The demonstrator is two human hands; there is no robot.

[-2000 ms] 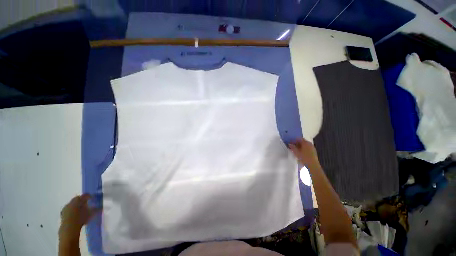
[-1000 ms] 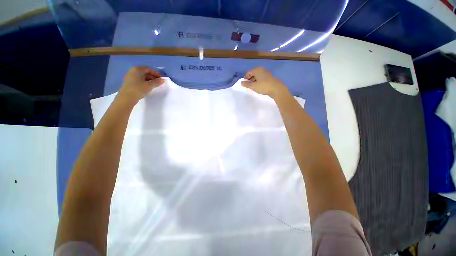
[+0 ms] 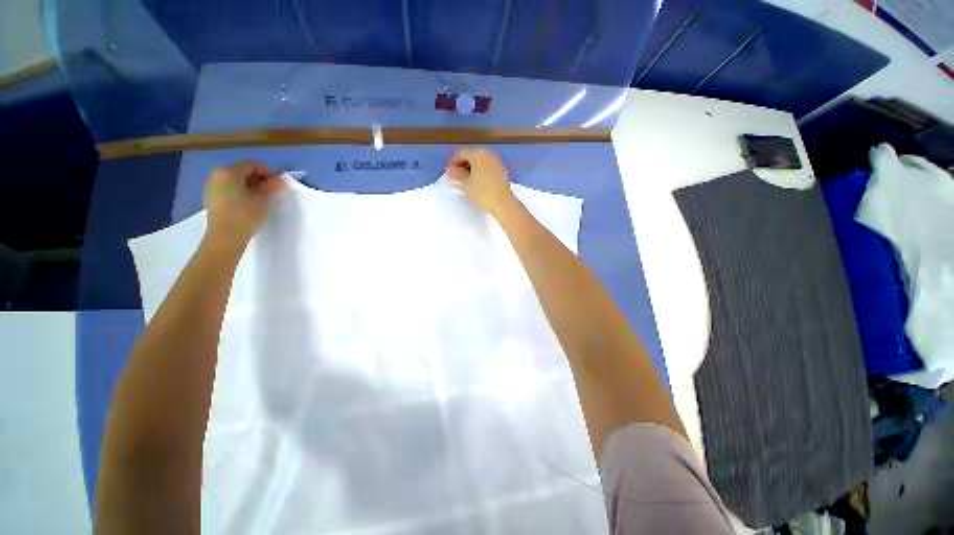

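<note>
A white vest-shaped panel point(image 3: 356, 355) lies over the blue-tinted sewing template point(image 3: 617, 240), its neck curve towards the far side. My left hand point(image 3: 246, 193) pinches the panel at the left end of the neck curve. My right hand point(image 3: 478, 176) pinches it at the right end of the neck curve. The tan hinge strip point(image 3: 293, 137) runs across just beyond my hands. The template's clear lid stands open beyond it, with light glints. The panel's near edge is out of the picture.
A dark grey striped panel stack point(image 3: 779, 334) lies on the white table point(image 3: 669, 136) at right. A black phone point(image 3: 772, 152) lies at its far end. White panels point(image 3: 921, 251) hang over a blue bin point(image 3: 868, 272) at the far right. Dark cloth lies below them.
My hands moved from the panel's lower sides to the neck ends, as seen a second ago, and still pinch there. The neck edge now sits slightly lower, covering the template's dark neck curve. The view shifted.
</note>
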